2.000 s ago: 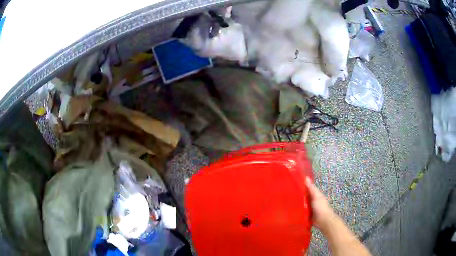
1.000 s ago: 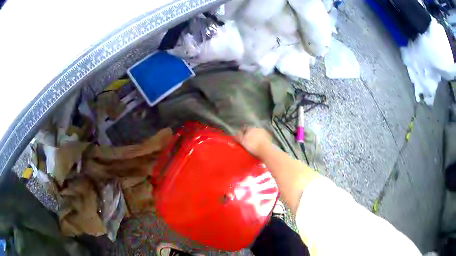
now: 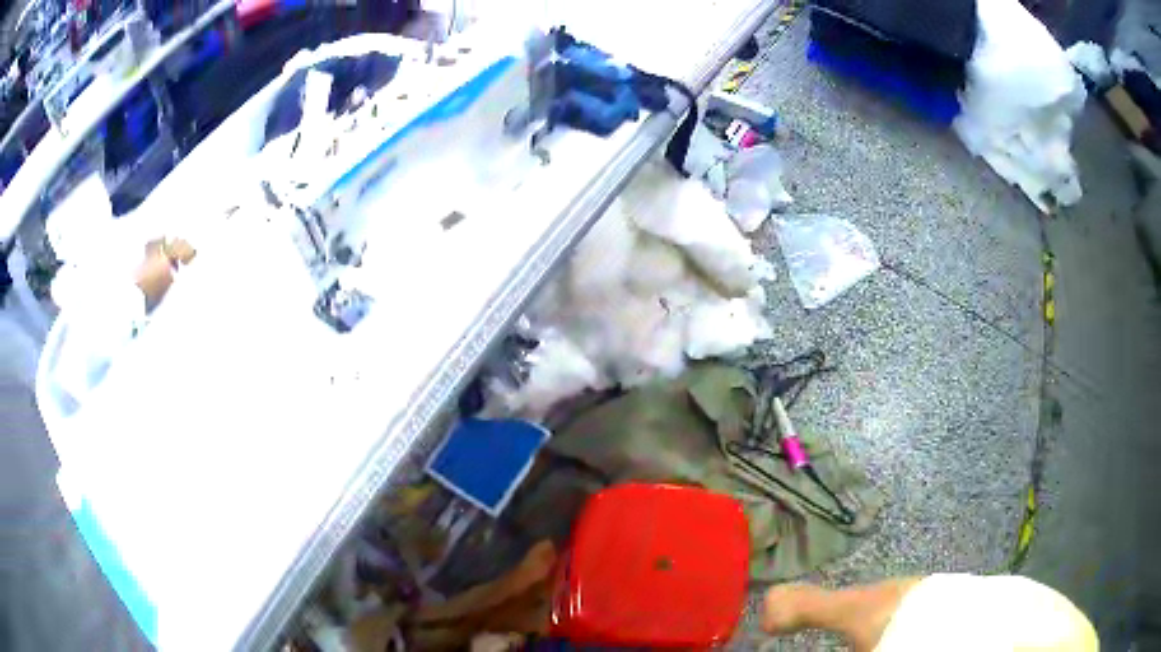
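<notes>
The red plastic stool (image 3: pixel 662 560) stands upright on the floor at the lower middle, in front of the table edge. My right hand (image 3: pixel 796 609) is just right of the stool's seat, blurred, with a pale sleeve behind it. No object shows in it; its fingers cannot be made out, nor whether it touches the stool. My left hand is not in view. The white sewing machine with a blue stripe (image 3: pixel 427 127) is on the white table (image 3: pixel 274 446), its presser foot area (image 3: pixel 341 303) at the left end.
Olive cloth (image 3: pixel 637 427) lies on the floor behind the stool, with a blue panel (image 3: pixel 488 461) and brown scraps (image 3: pixel 490 599) at its left. White stuffed bags (image 3: pixel 662 274) lie under the table edge. A pink-handled tool (image 3: pixel 792 448) and clear plastic bag (image 3: pixel 825 255) lie on the floor.
The view has swung up and left, bringing the sewing machine and tabletop in. The stool, earlier tilted with my right hand at its edge, now stands level. My hand is at its right side.
</notes>
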